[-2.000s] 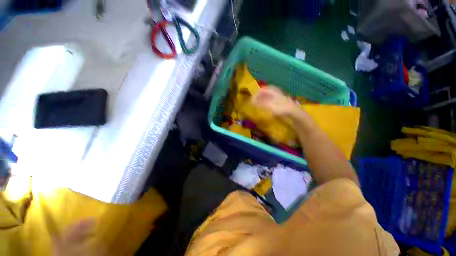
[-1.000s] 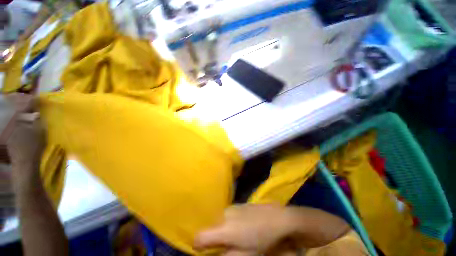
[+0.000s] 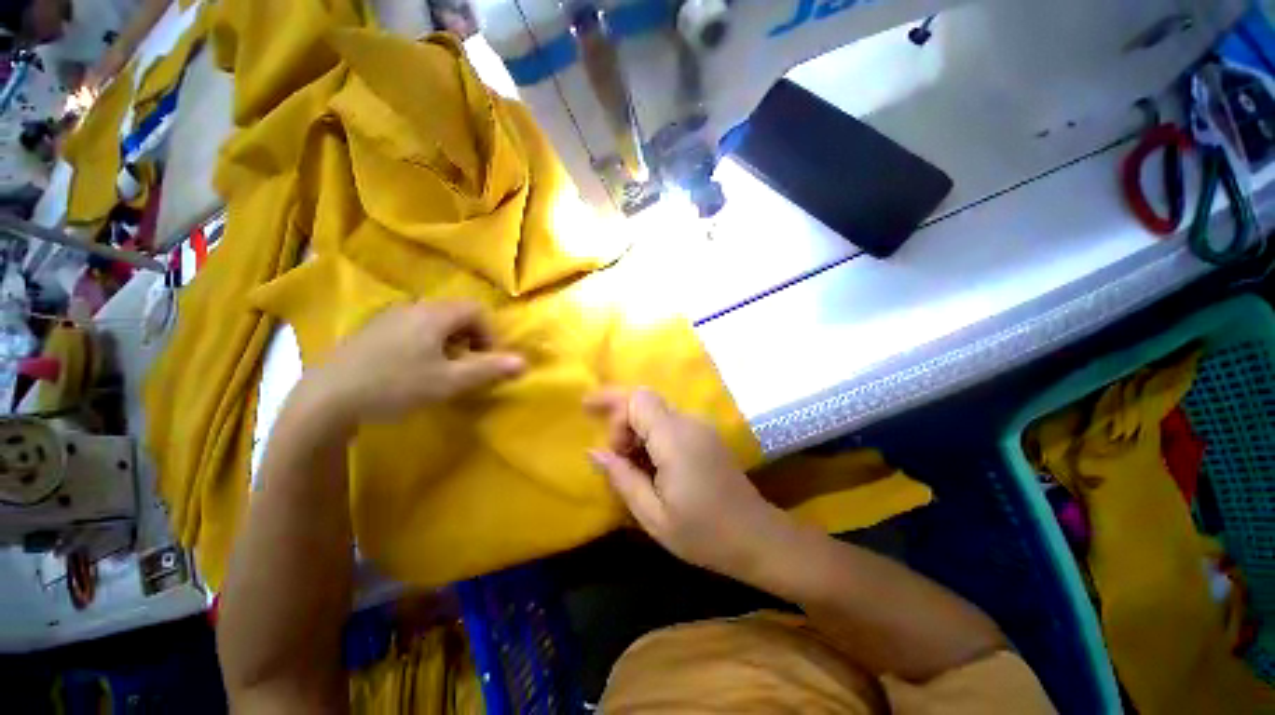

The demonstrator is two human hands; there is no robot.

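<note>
A mustard-yellow garment panel lies over the table's front edge, just in front of the sewing machine. More yellow fabric is bunched behind it on the left. My left hand is over the panel, palm down, with thumb and fingers apart; a fold at its fingertips is blurred, and I cannot tell whether it pinches it. My right hand is at the panel's right part, thumb and fingertips close together at the cloth; its grip is unclear. The lit needle area is just beyond the cloth.
A black smartphone lies under the machine arm. Red-handled scissors and a green-handled pair lie at the table's right. A green basket with yellow and red pieces stands lower right. A blue crate is below. Another machine is at left.
The view has turned from the green basket to the table. The panel, held stretched between both hands a second ago, now lies on the table. Both hands have moved closer together over it.
</note>
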